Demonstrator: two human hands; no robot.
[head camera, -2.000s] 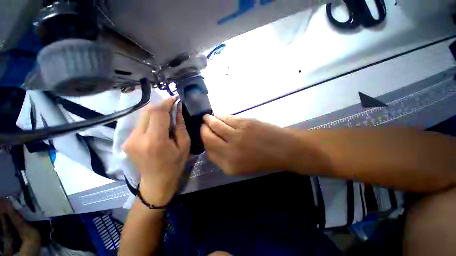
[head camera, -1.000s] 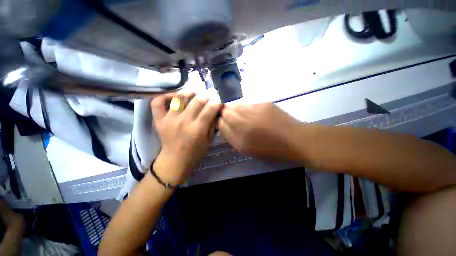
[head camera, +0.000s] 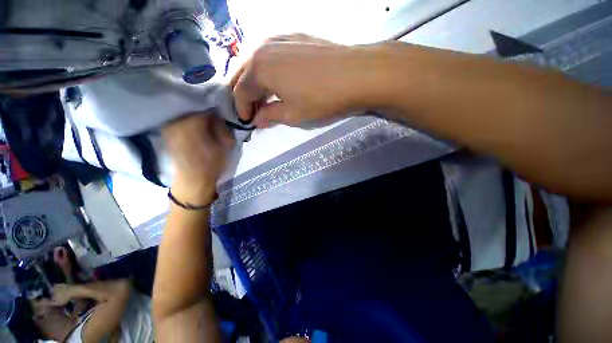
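Observation:
A white and pale grey garment piece with black stripes (head camera: 121, 110) lies heaped left of and below the sewing machine head (head camera: 87, 33). My left hand (head camera: 198, 147) is blurred and on the cloth, its fingers bent into it. My right hand (head camera: 285, 84) pinches a small black band (head camera: 240, 126) at the cloth's edge, just right of my left hand. A grey cylindrical attachment (head camera: 190, 57) points down above the hands. The needle area is bright and partly hidden.
A black triangular scrap (head camera: 513, 44) lies by the table ruler (head camera: 322, 157). Striped pieces (head camera: 490, 214) hang below the table at right. A blue crate (head camera: 251, 261) is below the table. Another person (head camera: 94, 311) is at lower left, near a grey box with a round vent (head camera: 30, 231).
The view has shifted and turned. Both hands now sit below the machine head on the pale cloth's edge. The dark piece seen under the needle earlier is no longer visible there. The scissors left view.

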